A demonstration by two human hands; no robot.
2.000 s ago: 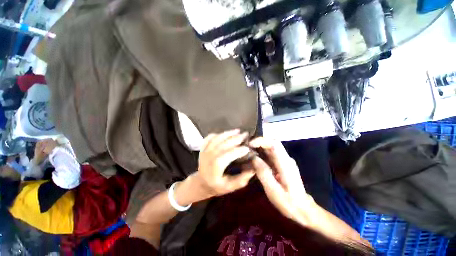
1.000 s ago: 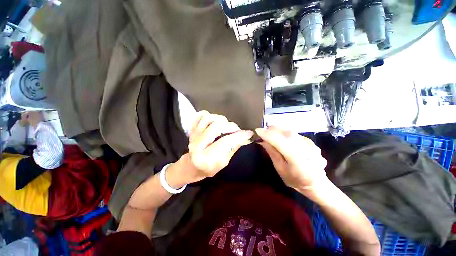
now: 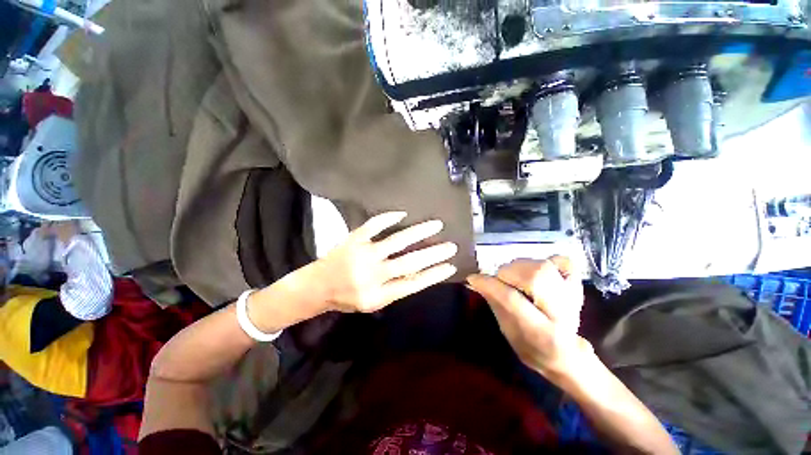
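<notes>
A brown garment panel (image 3: pixel 356 133) lies on the table at the left of the overlock machine (image 3: pixel 445 53), its right edge running down from the presser foot area (image 3: pixel 462 160). My left hand (image 3: pixel 382 267) lies flat on the panel's lower part, fingers spread and pointing right, not closed on it. My right hand (image 3: pixel 533 307) pinches the panel's lower right corner between thumb and fingers at the table's front edge. The needle itself is hidden by dark machine parts.
Grey ribbed cones (image 3: pixel 622 120) stand in a row on the machine. A crinkled clear plastic piece (image 3: pixel 612 231) hangs below them. Dark brown cloth (image 3: pixel 702 355) lies over a blue crate (image 3: pixel 765 289) at right. More brown cloth (image 3: pixel 133 151) is heaped at left, near another person's striped sleeve (image 3: pixel 86 275).
Both hands were pinching the cloth edge close together. My left hand has opened and spread flat on the panel; my right hand has moved slightly down, still holding the corner.
</notes>
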